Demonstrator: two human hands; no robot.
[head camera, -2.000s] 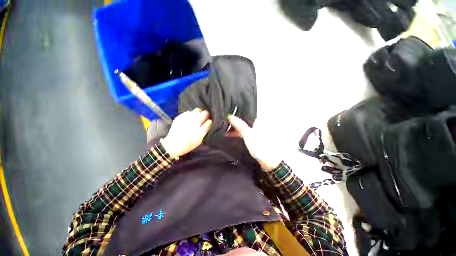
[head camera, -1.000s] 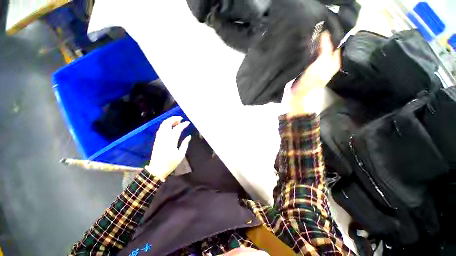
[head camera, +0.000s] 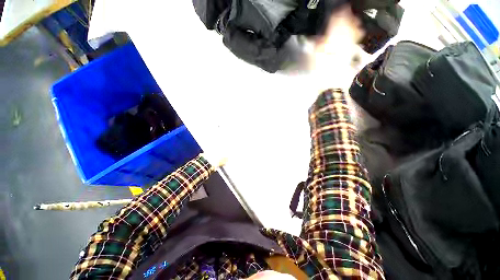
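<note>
My right hand (head camera: 337, 41) is a bright blur reaching over the black bags (head camera: 255, 27) at the far side of the white table (head camera: 246, 120). Its fingers are not clear, and I cannot tell if it touches or holds a bag. My left hand (head camera: 219, 162) is at the near table edge, washed out against the white, with only a small part showing past the plaid cuff. No bag shows over my lap.
More black bags (head camera: 449, 186) with pale zippers are piled on the right. The blue tote (head camera: 123, 164) stands left of the table with black pieces (head camera: 131, 128) inside. A pale mottled rod (head camera: 82, 205) lies below it. A dark loop (head camera: 297, 198) lies by my right sleeve.
The grey-black bag worked over the lap was carried to the far pile and no longer shows separately. My right hand has moved farther up; my left hand has moved right onto the table edge.
</note>
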